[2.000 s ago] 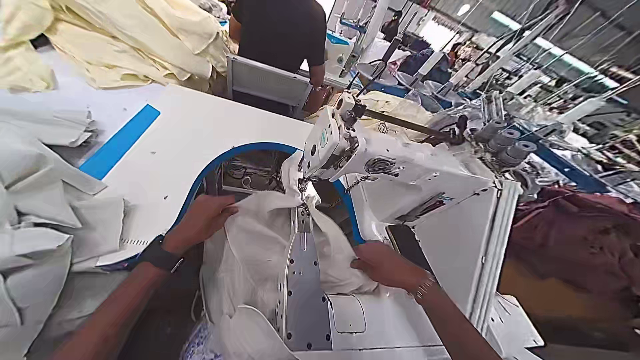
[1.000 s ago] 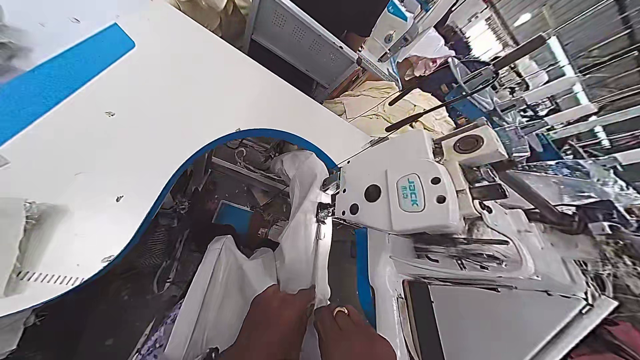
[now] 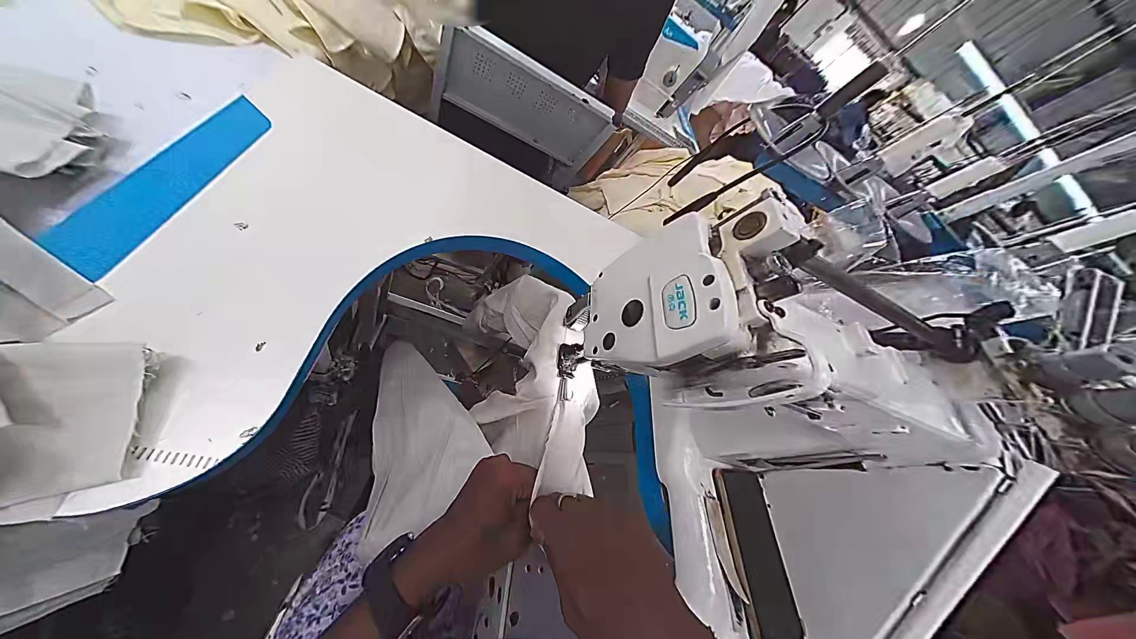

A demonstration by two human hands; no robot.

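Note:
A white fabric piece [image 3: 524, 417] runs beneath the lit needle area of a Jack sewing machine [image 3: 666, 302], lying along its narrow arm. My left hand [image 3: 479, 515], with a dark band at the wrist, pinches the fabric below the presser foot [image 3: 569, 359]. Close against it, my right hand [image 3: 603, 550], a ring on one finger, grips the same fabric. Another part of the white cloth hangs to the left of my left hand. The fingertips are partly hidden in the folds.
The white table [image 3: 293, 195] has a blue-edged curved cutout around the machine. Stacked pale fabric pieces [image 3: 71, 417] lie at the left. Behind stand a grey metal panel [image 3: 524, 98], cream cloth [image 3: 674, 186] and a person in dark clothing [image 3: 572, 35]. Dark red cloth lies at lower right.
Two seconds ago my hands were apart on either side of the fabric; now they are together on it below the needle area. The view has shifted closer to the machine head.

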